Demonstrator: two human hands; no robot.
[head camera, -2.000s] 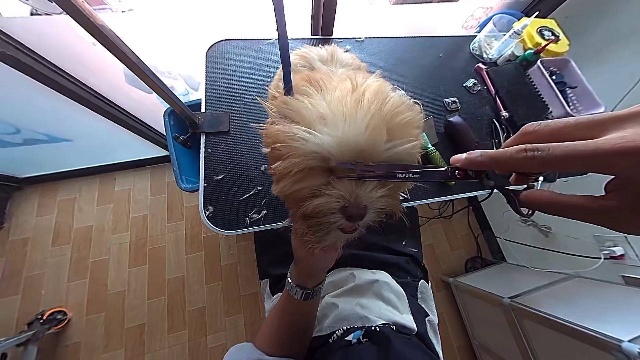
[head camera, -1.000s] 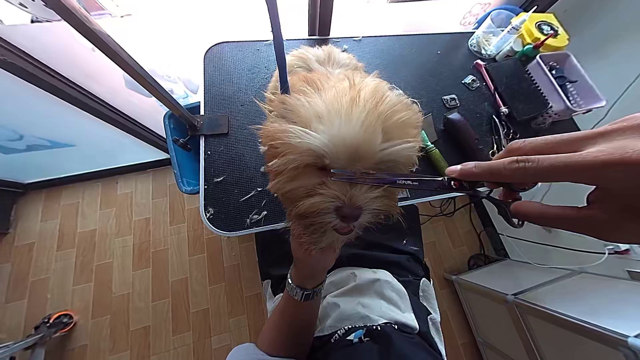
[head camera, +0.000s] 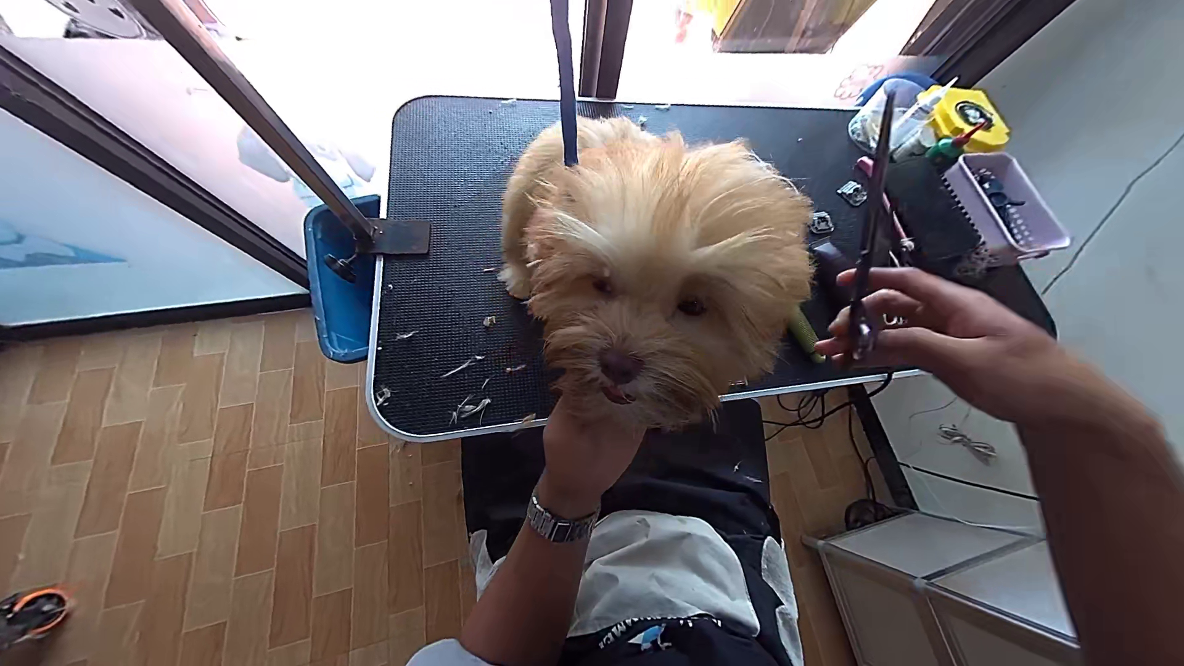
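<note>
A fluffy cream and tan dog (head camera: 647, 240) faces me on the black grooming table (head camera: 444, 305), its head near the front edge. Under its chin is my left hand (head camera: 592, 444), with a metal watch on the wrist; its fingers are mostly hidden by the fur of the chin. My right hand (head camera: 934, 324), to the right of the dog's head, holds grooming scissors (head camera: 871, 222) by the handles. The blades point up and away from the dog, and they look closed together. A dark blue grooming loop (head camera: 566, 83) hangs down behind the dog's head.
A metal grooming arm (head camera: 277, 129) is clamped at the table's left edge, over a blue tray (head camera: 340, 305). Fur clippings lie on the mat. At the right are a green-handled tool (head camera: 803, 331), clipper blades (head camera: 821, 222), a pink basket (head camera: 1017, 208) and a yellow container (head camera: 967, 116). Cables hang below.
The scissors, earlier level across the dog's face, are now upright to its right. My right hand has drawn back from the face. The dog's eyes now show, and its head sits tilted.
</note>
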